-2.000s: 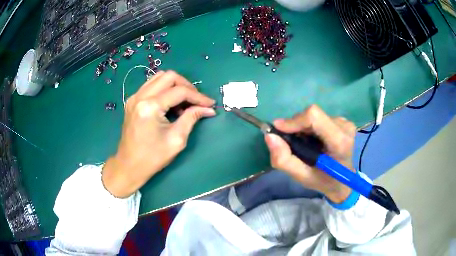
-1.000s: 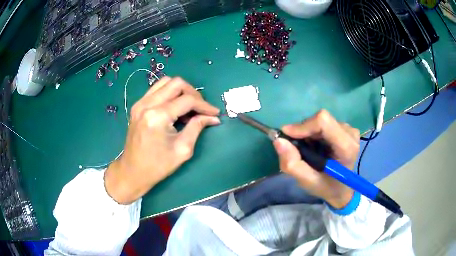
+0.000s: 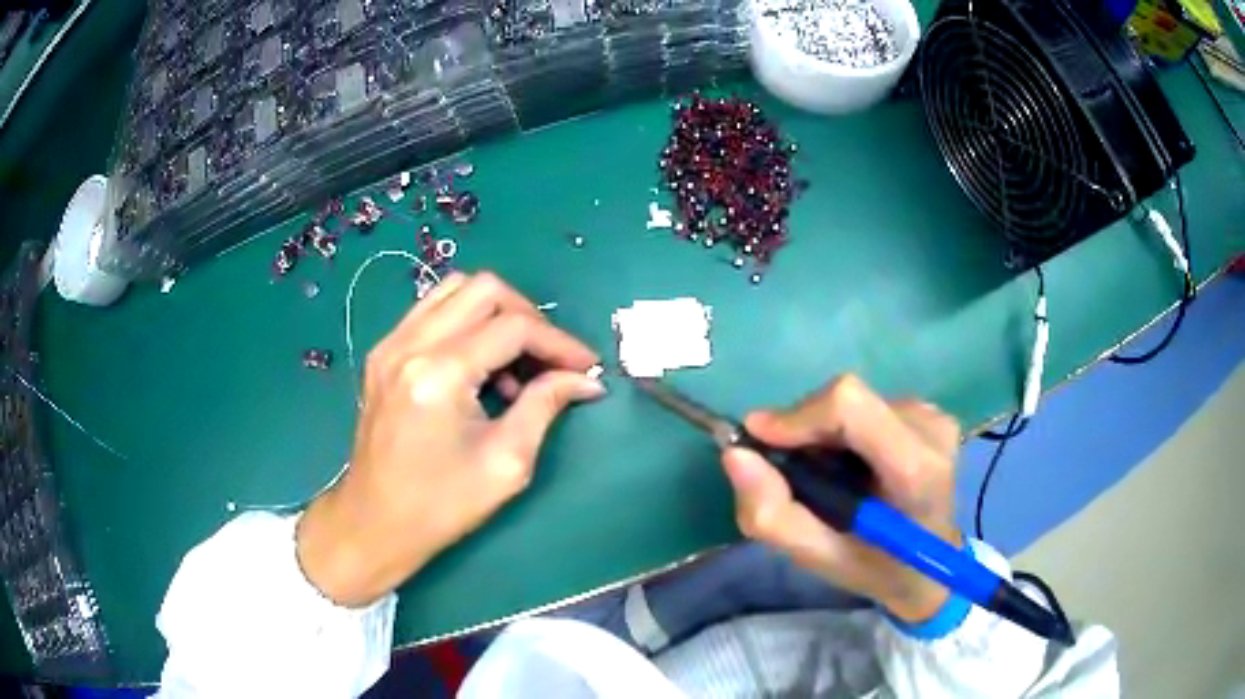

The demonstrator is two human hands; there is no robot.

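Note:
A small silvery-white circuit board (image 3: 664,336) lies flat on the green mat. My right hand (image 3: 849,494) holds the soldering iron (image 3: 912,541) by its blue and black handle; its metal tip is at the board's lower left corner. My left hand (image 3: 458,417) pinches a tiny whitish component (image 3: 595,372) between thumb and forefinger, just left of the board. White solder wire (image 3: 351,294) curls on the mat behind and beside my left hand and partly passes under it.
Dark red and silver components (image 3: 733,178) lie in a dense pile beyond the board, with a looser scatter (image 3: 366,212) at left. Blister trays (image 3: 328,109), a white tub of silvery bits (image 3: 833,96), another white tub (image 3: 85,243) and a black fan (image 3: 1038,130) stand around them.
The whole bench scene sits lower in the picture, and more of the white tub shows. The red wire seen at my left fingertips earlier is no longer clear; a whitish bit shows there.

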